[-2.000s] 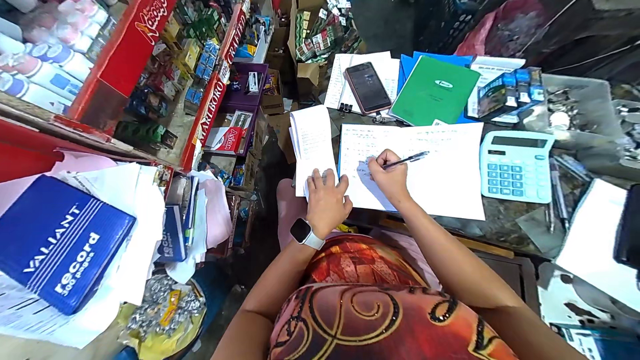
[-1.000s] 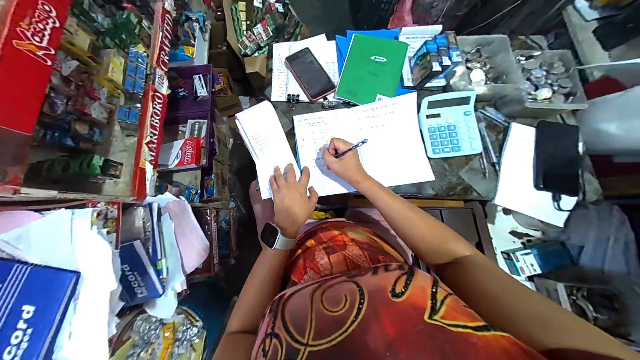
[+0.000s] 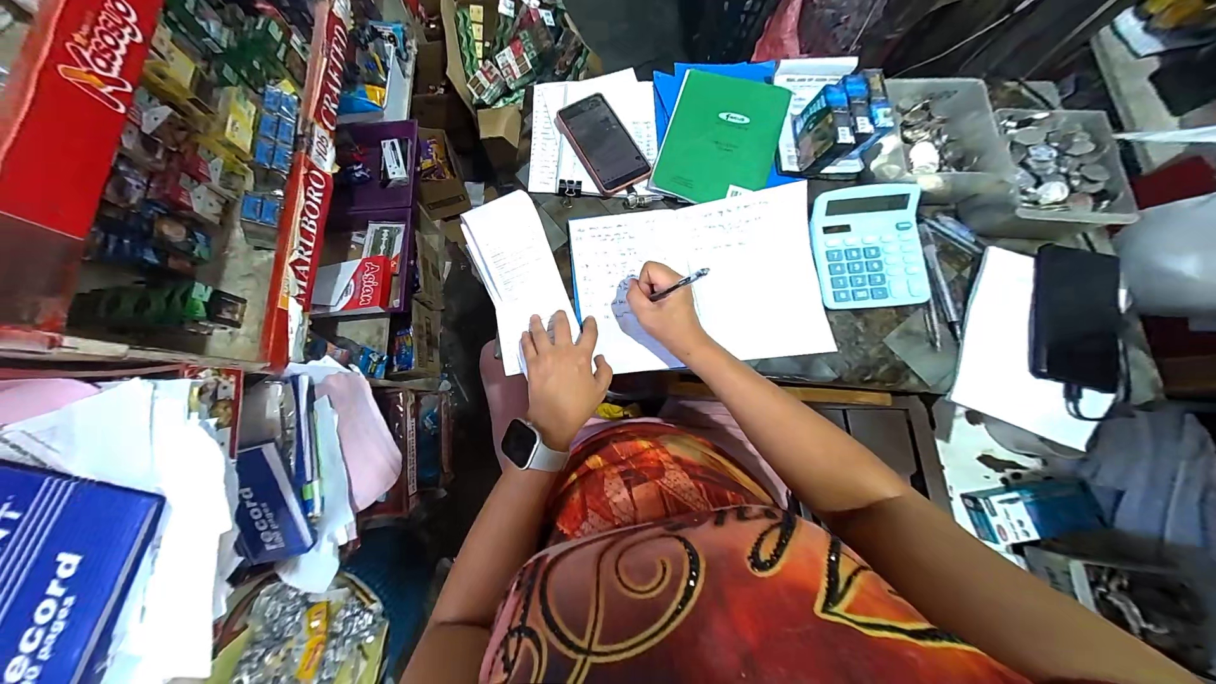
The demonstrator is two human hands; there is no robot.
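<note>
My right hand [image 3: 668,309] grips a pen [image 3: 680,284] with its point on the left page of an open notebook [image 3: 760,313] that bears handwriting. My left hand [image 3: 563,372], a smartwatch [image 3: 532,446] on its wrist, lies flat with fingers spread over the lower part of a folded stack of papers [image 3: 518,256] and the notebook's left edge. Right of the notebook is a light blue calculator [image 3: 869,249]. Behind it lie a smartphone [image 3: 603,142] on clipped papers and a green notebook [image 3: 719,133] on blue folders.
Plastic tubs of coins [image 3: 1059,171] stand at the back right, near small blue boxes [image 3: 841,119]. Pens [image 3: 936,285] lie beside the calculator. A black device [image 3: 1075,318] with a cable rests on white paper at right. Shelves of packets [image 3: 190,190] and a blue record book [image 3: 71,570] are at left.
The view has shifted to the right. My right hand still holds the pen on the notebook page, and my left hand stays on the papers.
</note>
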